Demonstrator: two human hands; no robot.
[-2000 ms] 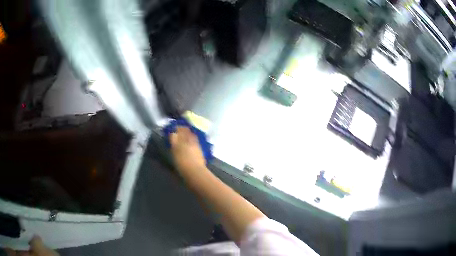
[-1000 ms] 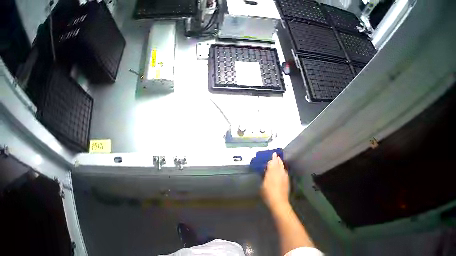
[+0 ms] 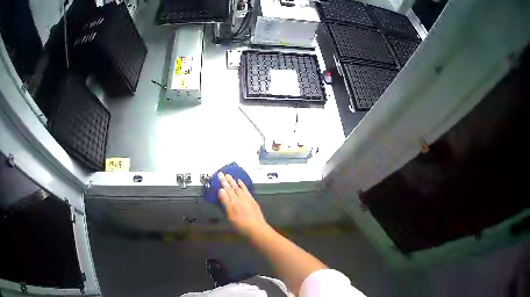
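My right hand point(image 3: 239, 204) reaches in from the lower right, bare, with its fingers spread over a dark-blue cleaning cloth point(image 3: 243, 173). The cloth lies under my fingers on the front sill point(image 3: 157, 179) of the machine, just right of the metal door catches point(image 3: 184, 180), and partly covers the right catch. The cloth's underside is hidden. My left hand is not in view.
Behind the sill is the bright deck point(image 3: 192, 136), with a small fixture point(image 3: 286, 152), a white-labelled tray point(image 3: 253, 75) and a long silver box point(image 3: 185, 69). Black trays point(image 3: 369, 84) lie at both sides. Open doors with dark windows point(image 3: 453, 168) flank the opening.
My right hand and the cloth have moved left along the sill, from its right corner to beside the catches. My left hand, at the lower left two seconds ago, is out of view.
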